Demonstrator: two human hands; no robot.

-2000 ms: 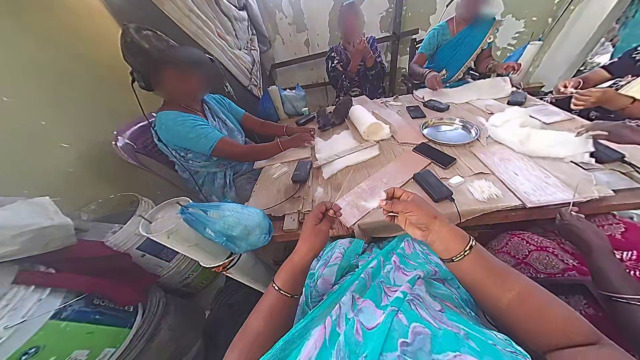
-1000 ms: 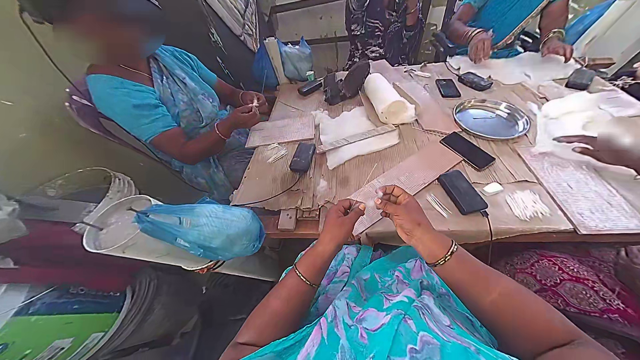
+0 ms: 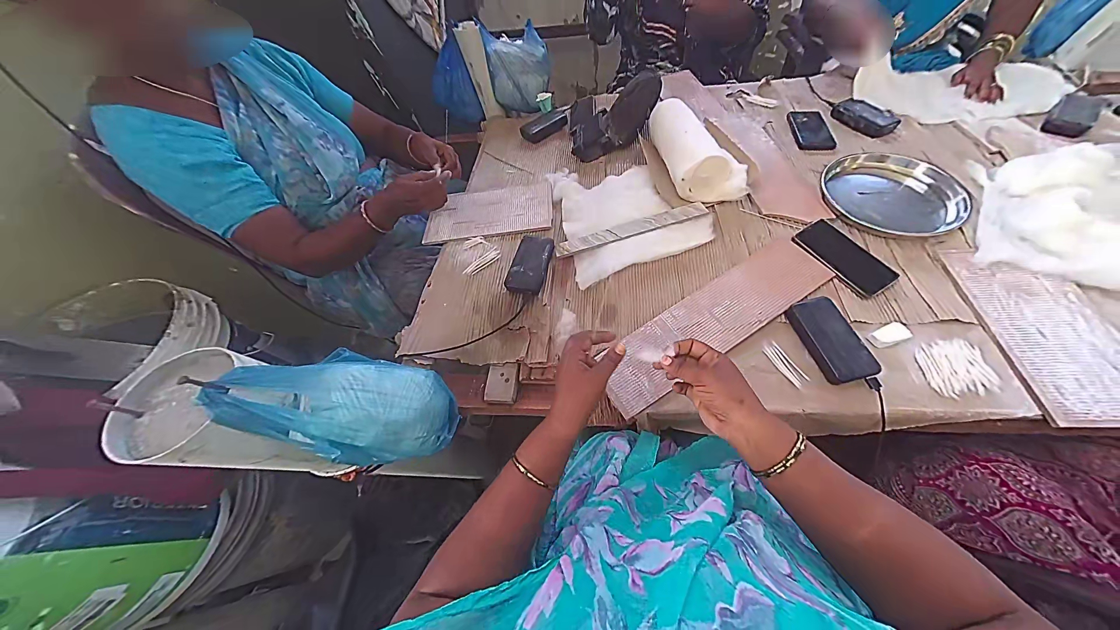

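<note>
My left hand [image 3: 588,372] pinches a thin, pale piece between thumb and forefinger near the table's front edge. Just to its right, my right hand [image 3: 709,381] pinches a small white wisp of what looks like cotton [image 3: 652,352]. Both are over the near end of a ribbed, pinkish board [image 3: 726,311] that lies slantwise. Right of the board are a black phone [image 3: 845,257], a black power bank [image 3: 833,340] with a cable, a few thin white sticks [image 3: 786,364], a small white block [image 3: 890,334] and a pile of white rolled wicks [image 3: 956,367].
A steel plate [image 3: 896,194], a cotton roll [image 3: 696,153], a cotton sheet [image 3: 612,214] under a flat strip [image 3: 632,230] and loose cotton [image 3: 1054,214] lie farther back. A co-worker sits at the left. A bucket [image 3: 171,411] with a blue plastic bag [image 3: 350,407] stands left of me.
My hands were close together one second ago and are now apart. The view has tilted down and shifted since two seconds ago.
</note>
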